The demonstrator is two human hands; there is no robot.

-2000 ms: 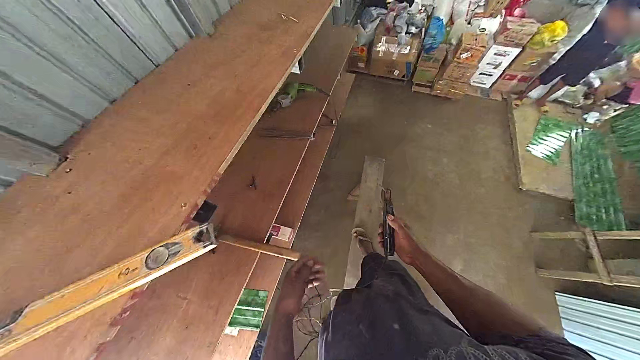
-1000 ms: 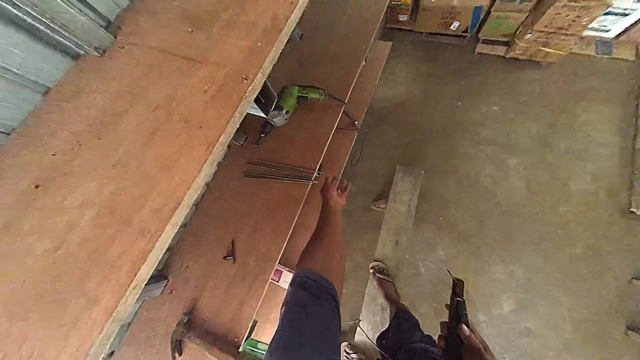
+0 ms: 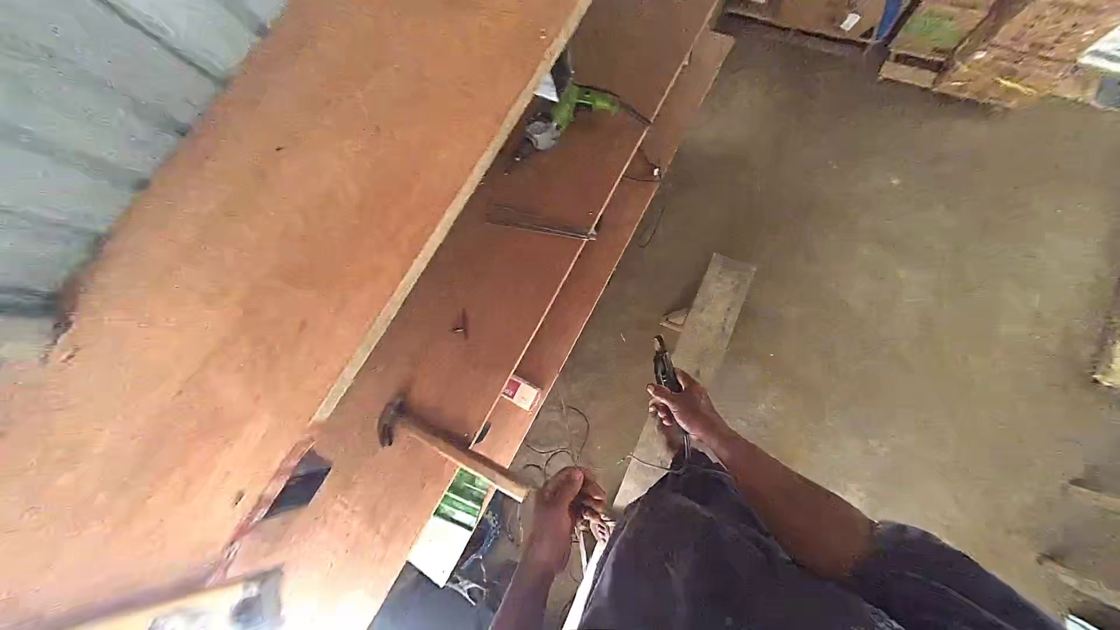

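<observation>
My left hand [image 3: 564, 512] is low in the centre, fingers curled, beside the handle end of a claw hammer [image 3: 455, 451] lying on the wooden bench. Whether it holds anything is unclear; thin wire loops [image 3: 564, 437] hang close by. My right hand [image 3: 687, 407] grips a dark hand tool that looks like pliers [image 3: 665, 363], above a plank on the floor. Several thin metal rods [image 3: 541, 225] lie on the lower board, with a green power drill [image 3: 569, 109] beyond them. A small dark metal piece [image 3: 461, 324] rests between rods and hammer.
A raised wooden board [image 3: 262, 201] spans the left. A spirit level [image 3: 210, 608] lies blurred at bottom left. A small red and white box [image 3: 521, 393] sits on the bench's outer strip. The plank [image 3: 717, 306] lies on the concrete floor; cardboard boxes [image 3: 945, 35] stand behind.
My left hand was stretched out at the ends of the rods one second ago and is now drawn back near the hammer handle. The right hand keeps its dark tool.
</observation>
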